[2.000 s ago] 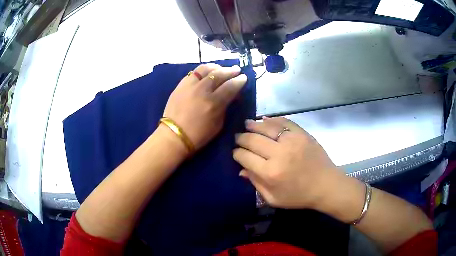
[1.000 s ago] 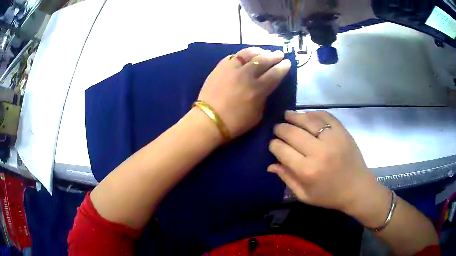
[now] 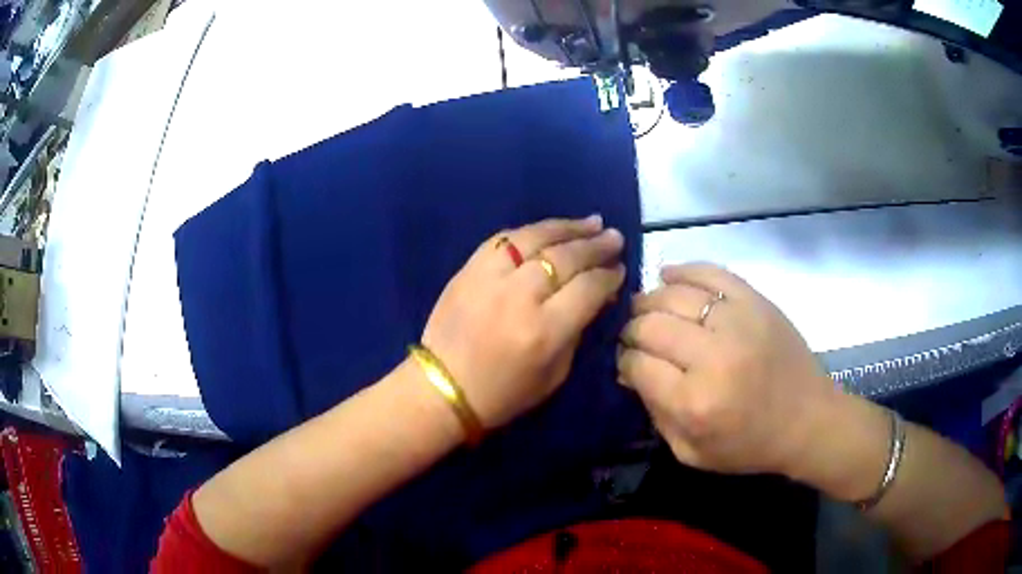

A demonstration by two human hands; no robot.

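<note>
A navy cut panel [image 3: 347, 224] lies on the white machine table, its far right corner under the presser foot [image 3: 609, 92]. A raised fold runs down its left part. My left hand [image 3: 527, 314] lies flat on the panel near its right edge, below the foot, fingers pointing right. My right hand [image 3: 717, 370] is at the panel's right edge, fingers curled, thumb hidden; the edge seems pinched at the fingertips. The near part of the panel hangs over the table's front towards my lap.
The dark, shiny sewing machine head [image 3: 628, 28] is above the panel, with a dark blue round knob [image 3: 689, 103] right of the needle. A ruler strip [image 3: 930, 364] runs along the front edge. A white sheet [image 3: 101, 258] is at the left, a red basket [image 3: 39, 493] at lower left.
My left hand has slid back from beside the presser foot towards me, uncovering the panel's far corner. My right hand stays at the right edge. The camera view has also shifted.
</note>
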